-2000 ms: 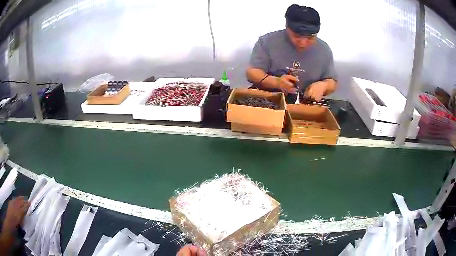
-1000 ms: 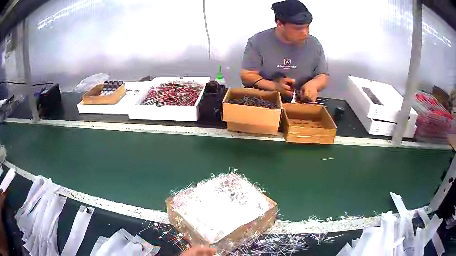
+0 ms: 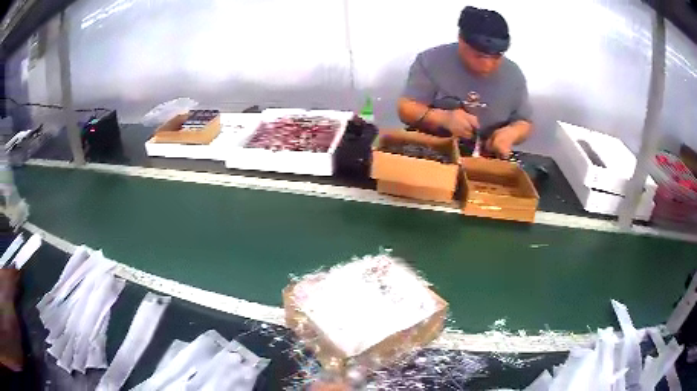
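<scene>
A tan carton (image 3: 382, 340) with a white top (image 3: 367, 302) lies tilted across the near belt edge. Fine whitish strands (image 3: 443, 370), some reddish, cling to it and lie tangled around its near side. A blurred bit of a hand, seemingly my left hand (image 3: 330, 386), shows at the bottom edge by the carton's near corner. It is mostly cut off, so its grip is hidden. My right hand is not in view. White strips lie in fanned piles at the left (image 3: 80, 313), lower left (image 3: 202, 366) and right (image 3: 604, 363).
A blurred forearm (image 3: 9, 321) shows at the left edge; whose is unclear. Beyond the green belt (image 3: 229, 229), a person (image 3: 470, 84) handles small parts behind two open cartons (image 3: 413, 176) (image 3: 500, 202). A white tray (image 3: 283, 164) holds red-and-silver parts. White boxes (image 3: 604, 168) stand right.
The whole view has shifted, with the scene now further right. The hand at the bottom shows less than before. The person opposite looks down again. The limb at the left edge shows more than one second ago.
</scene>
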